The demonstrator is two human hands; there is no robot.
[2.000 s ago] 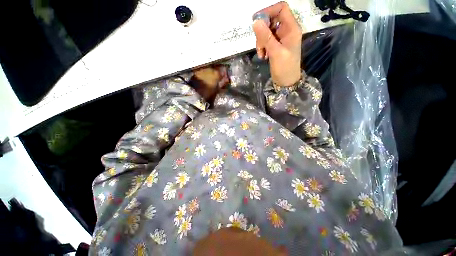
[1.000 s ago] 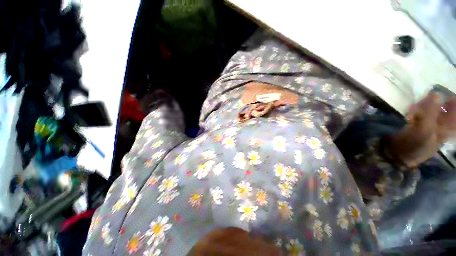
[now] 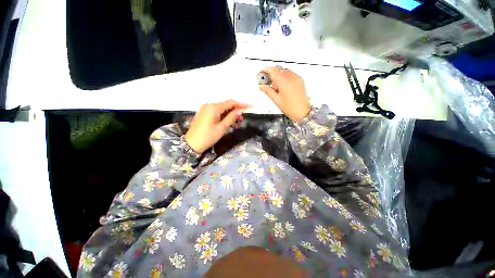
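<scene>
My right hand (image 3: 289, 92) is above the front of the white table and holds a small round metal bobbin or bobbin case (image 3: 264, 78) between thumb and fingers. My left hand (image 3: 213, 124) is at the table's front edge, thumb and fingertips brought together. Whether something thin lies between them cannot be told. The black mesh panel (image 3: 190, 38) with a camouflage stripe (image 3: 145, 24) lies flat at the upper left. Dark thread snips (image 3: 355, 87) on a knotted black cord (image 3: 374, 96) lie right of my right hand.
The white sewing machine (image 3: 347, 32) stands at the back right, with a lit display (image 3: 403, 4). A grey metal plate (image 3: 247, 18) is near its needle area. Clear plastic (image 3: 392, 163) hangs at the right table edge (image 3: 440, 106).
The view has swung back from the left to the table. My left hand has come up from the lap to the table edge. My right hand now holds the round metal part.
</scene>
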